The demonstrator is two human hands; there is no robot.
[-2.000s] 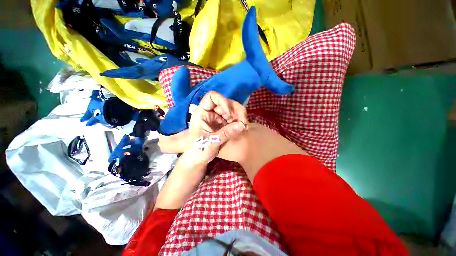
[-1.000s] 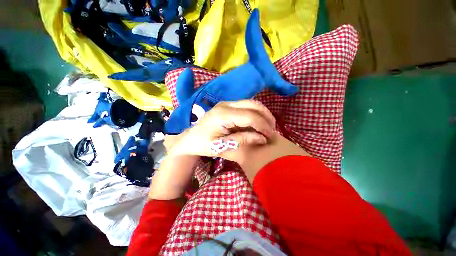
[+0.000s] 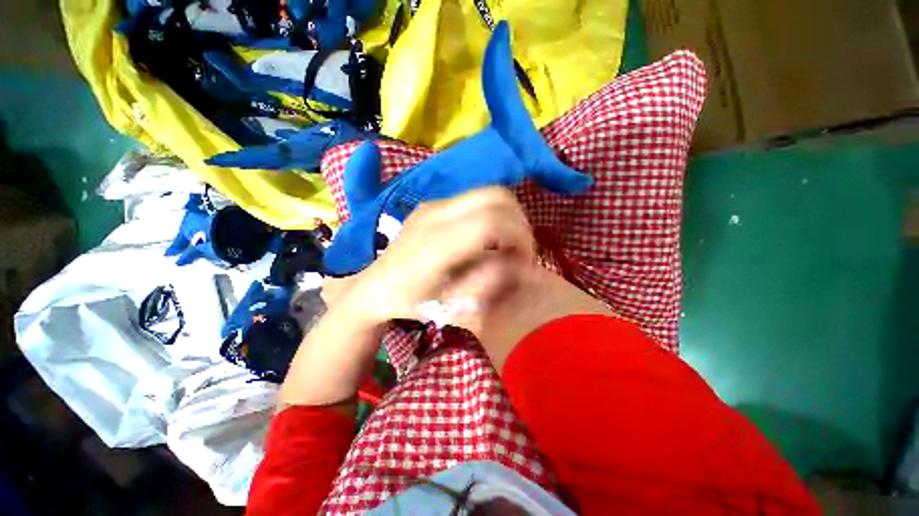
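Note:
A blue plush shark (image 3: 453,176) lies across my lap, tail up and to the right, with its eye patch just left of my fingers. My left hand (image 3: 458,252), with white tape near the thumb, is motion-blurred over the shark's lower side and my right wrist. Whether its fingers hold anything cannot be made out. My right hand (image 3: 340,289) is mostly hidden under my left hand and wrist; only a bit of skin shows at the shark's head end. No needle or thread can be made out.
A red-and-white gingham apron (image 3: 630,191) covers my lap. A yellow bag (image 3: 433,71) of blue sharks and black straps lies ahead. A white sack (image 3: 101,312) with small blue and black pieces (image 3: 264,338) is at the left. Cardboard (image 3: 806,71) stands at the upper right.
My left hand has turned from fingers curled upward to back upward over my right wrist, and it is now blurred. The shark has stayed in nearly the same place.

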